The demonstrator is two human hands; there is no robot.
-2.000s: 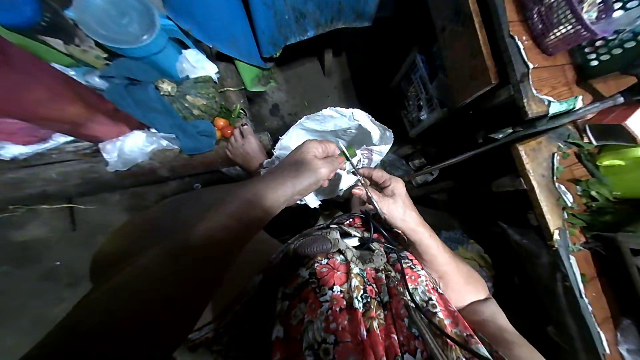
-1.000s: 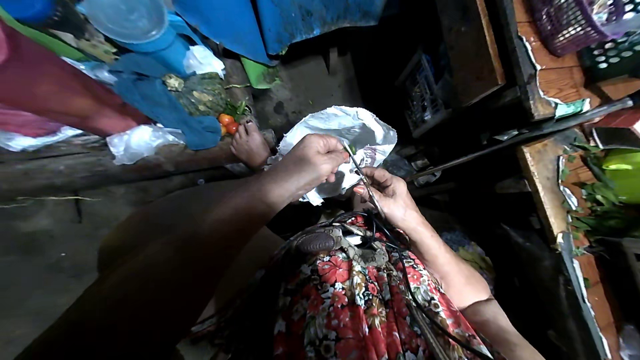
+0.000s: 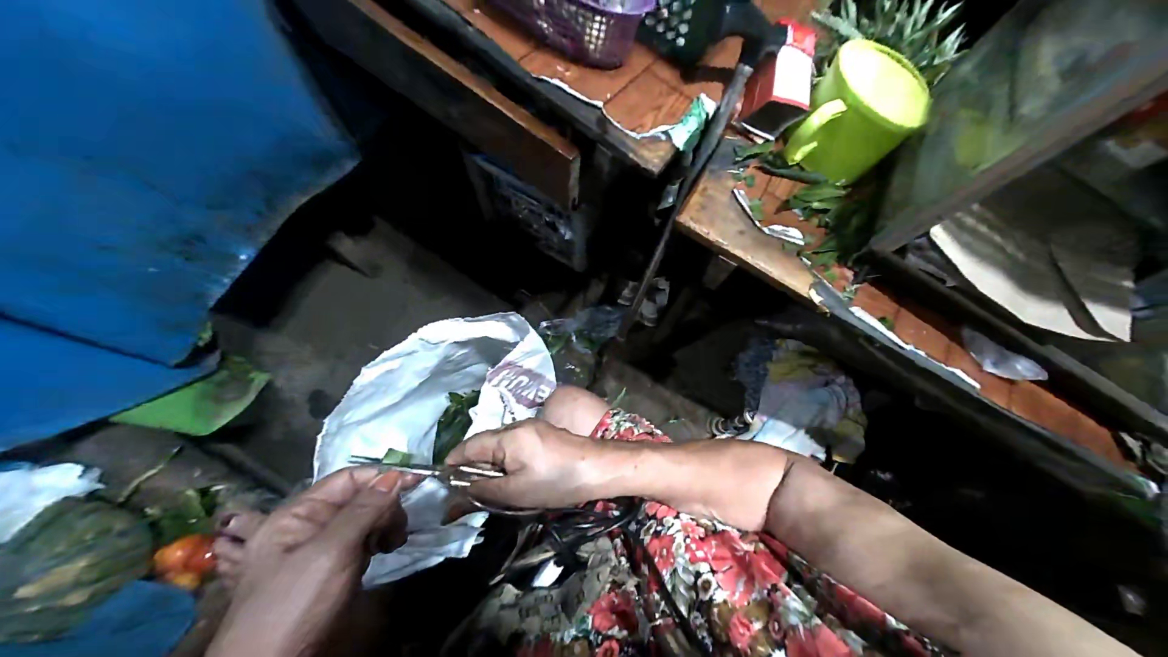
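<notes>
Scissors (image 3: 447,473) are in my right hand (image 3: 520,467), which grips their handles. Their blades point toward my left hand (image 3: 328,534). My left hand pinches a small green leaf (image 3: 396,458) beside the blades; its stem is hidden by the fingers. Both hands are over the mouth of a white plastic sack (image 3: 388,388), which bears printing. Darker green leaves (image 3: 455,424) lie inside it. The sack stands against a bare knee (image 3: 575,411) above the red floral cloth (image 3: 721,575).
Orange-red tomatoes (image 3: 184,559) and a green squash (image 3: 73,566) lie by a bare foot at the lower left. A blue sheet (image 3: 155,182) hangs at the upper left. A wooden counter edge (image 3: 748,251) runs along the right, bearing a lime-green pitcher (image 3: 858,109) and a purple basket (image 3: 584,32).
The view has turned strongly toward the counter. Both hands stay over the sack with the scissors between them. The scissors' blades now reach across to the left fingertips.
</notes>
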